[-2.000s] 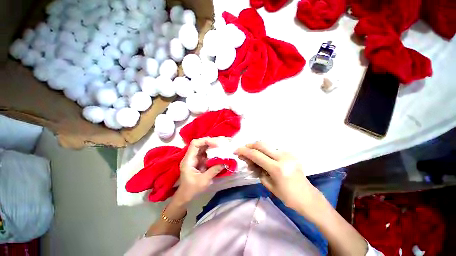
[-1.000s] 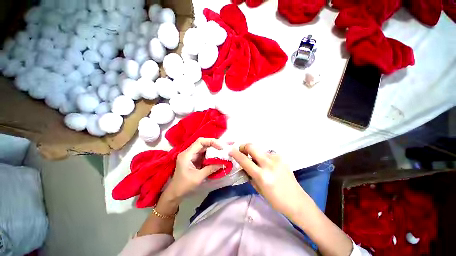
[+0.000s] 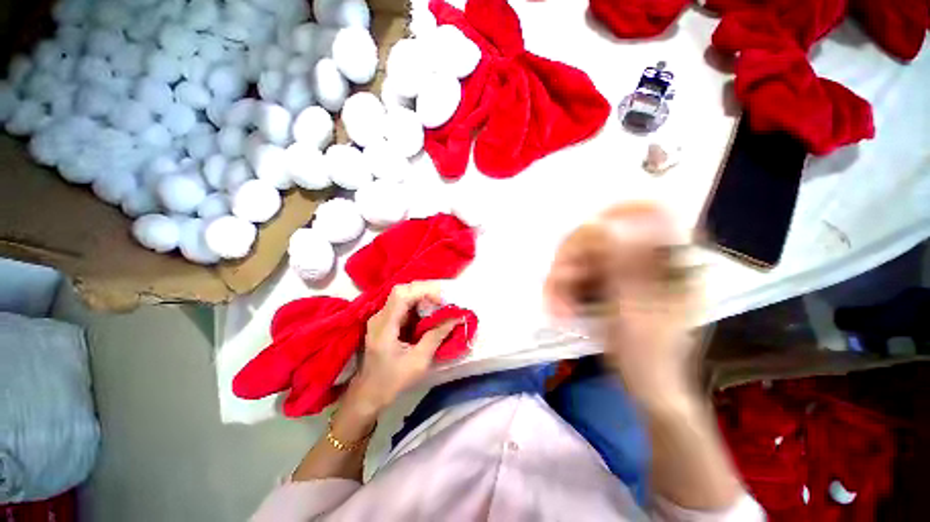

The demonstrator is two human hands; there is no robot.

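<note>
My left hand (image 3: 393,342) pinches a tip of a red plush piece (image 3: 408,253) near the table's front edge. A white pom-pom (image 3: 428,305) shows partly between the fingers, mostly hidden by them. A small pale stitch of thread shows on the red tip. The rest of the red piece lies on the table behind and left of the hand. My right hand (image 3: 627,275) is raised to the right of the work and strongly blurred; whether it holds a needle cannot be seen.
An open carton (image 3: 194,285) of white balls (image 3: 229,237) is at left, with balls spilling onto the table. Another red piece (image 3: 520,112), a watch-like object (image 3: 647,97), a pale lump (image 3: 661,156) and a phone (image 3: 757,199) lie beyond. A carton (image 3: 806,372) of red pieces is at lower right.
My right hand has moved away from the work, up and to the right. My left hand still holds the red tip, and less of the white ball shows.
</note>
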